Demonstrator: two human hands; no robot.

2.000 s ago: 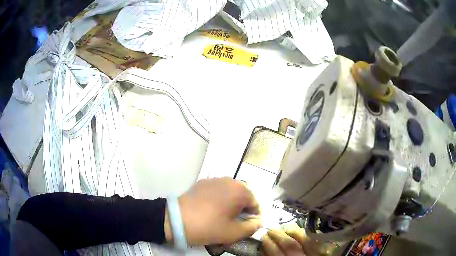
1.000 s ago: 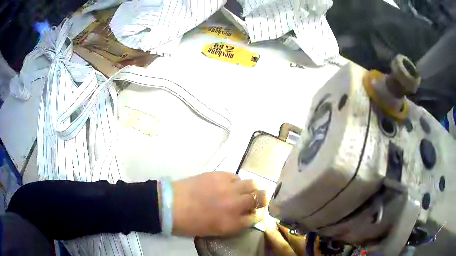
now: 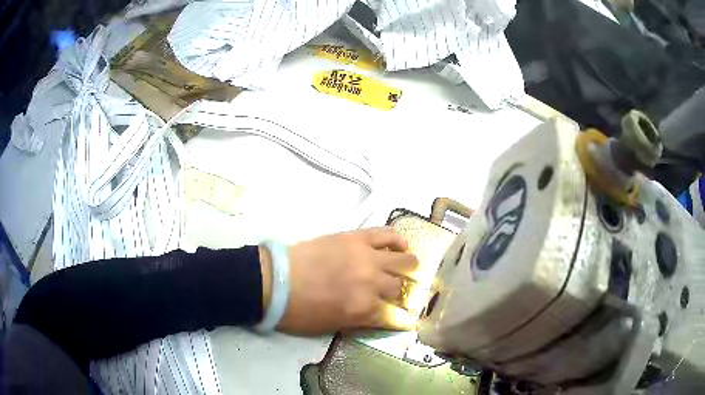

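Observation:
My left hand (image 3: pixel 348 281) lies over the machine bed (image 3: pixel 352 370) beside the sewing machine head (image 3: pixel 533 254), fingertips bright under the lamp. The fingers are bent over; what is under them is hidden. A pinstriped fabric strip (image 3: pixel 286 139) runs from the strip bundle (image 3: pixel 116 185) at the left, across the table and down towards my left hand, where it goes out of sight. The needle area is hidden behind the head. My right hand is not visible.
Larger striped cut pieces (image 3: pixel 425 38) lie at the table's far edge. Yellow stickers (image 3: pixel 355 88) are on the white tabletop. A brown scrap (image 3: pixel 166 65) lies near the bundle's tied end. The machine head fills the right side.
My left hand has moved up and slightly left from the foot area. My right hand's fingers, earlier below the head, no longer show. The view has shifted, and the head sits lower.

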